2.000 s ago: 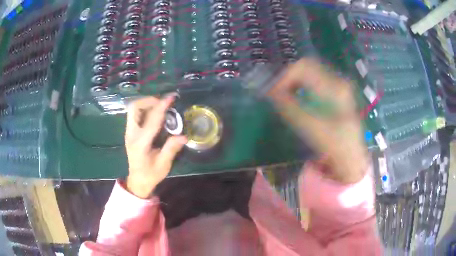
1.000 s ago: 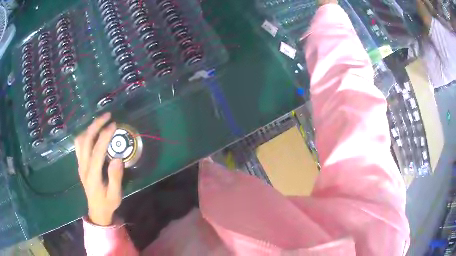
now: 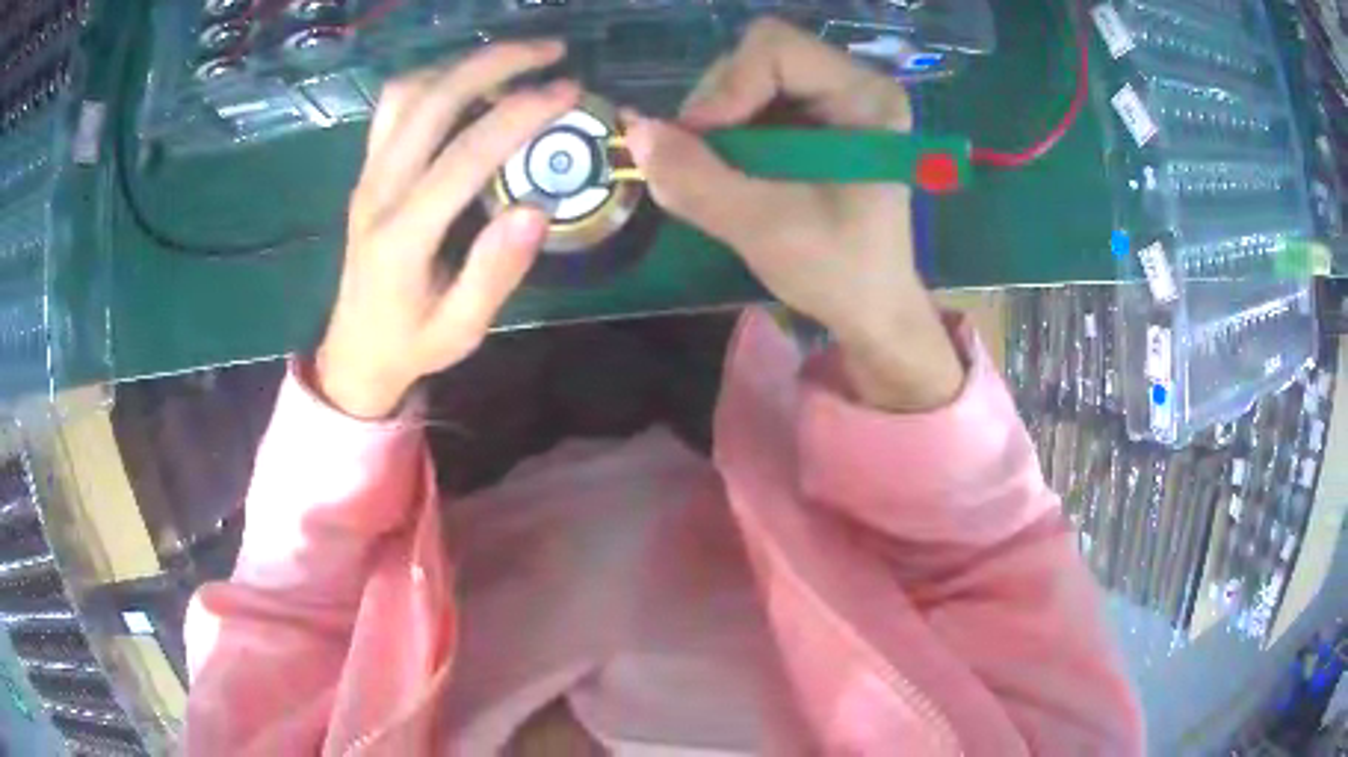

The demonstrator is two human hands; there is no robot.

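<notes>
A silver-white and black speaker driver (image 3: 560, 163) sits on the round brass test fixture (image 3: 597, 226). My left hand (image 3: 444, 215) is around its left side, with thumb and fingers on the driver's edge. My right hand (image 3: 798, 170) is shut on the green test probe (image 3: 821, 154), which lies level with its red dot to the right. The probe's two thin brass tips reach the right edge of the driver. Whether they press on it cannot be told.
A clear tray with dark discs (image 3: 311, 37) is behind the fixture. A red cable (image 3: 1076, 96) curves back from the probe. A black cable (image 3: 163, 237) curves at the left. Labelled clear trays (image 3: 1212, 281) stand at the right. The bench's front edge (image 3: 222, 360) is near my forearms.
My right arm has come back from the far right trays, and that hand now holds the green probe at the driver. My left hand stays at the driver. The view has turned.
</notes>
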